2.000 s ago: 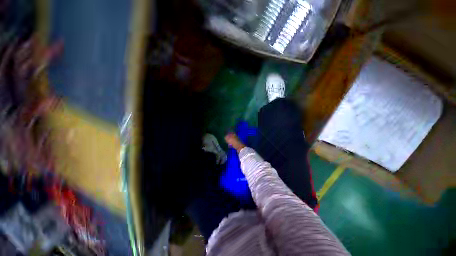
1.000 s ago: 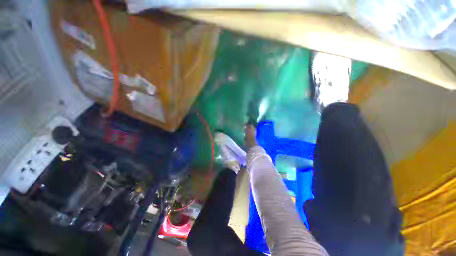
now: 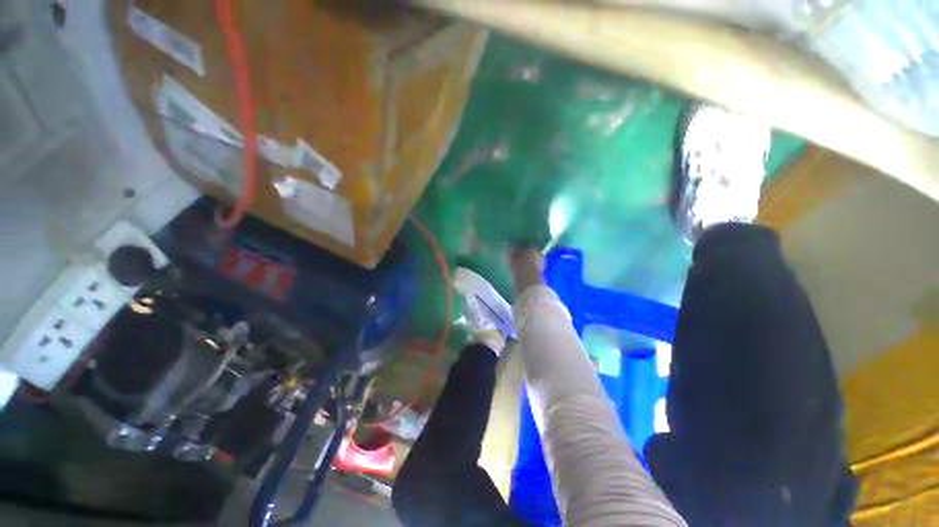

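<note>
The blue plastic stool [image 3: 624, 309] shows between the wearer's dark-trousered legs, low over the green floor. My right hand [image 3: 524, 264] is small and blurred at the end of a pale sleeve, beside the upper left end of the stool. Its fingers point down to the floor, and whether it holds anything cannot be told. A bright spot on the floor side lies just right of the fingers. My left hand is out of the picture.
A taped cardboard box [image 3: 299, 113], a red hose [image 3: 239, 93], a white socket strip [image 3: 77, 321] and dark machinery with a tubular frame [image 3: 299, 437] stand left. A red object [image 3: 366, 455] lies beside it. White shoes [image 3: 721, 170] are on the floor. Cardboard [image 3: 865, 278] is at right.
The view has swung from the bench edge to the floor and machinery, then shifted slightly. My right hand stays low near the stool; no grasp or release is visible.
</note>
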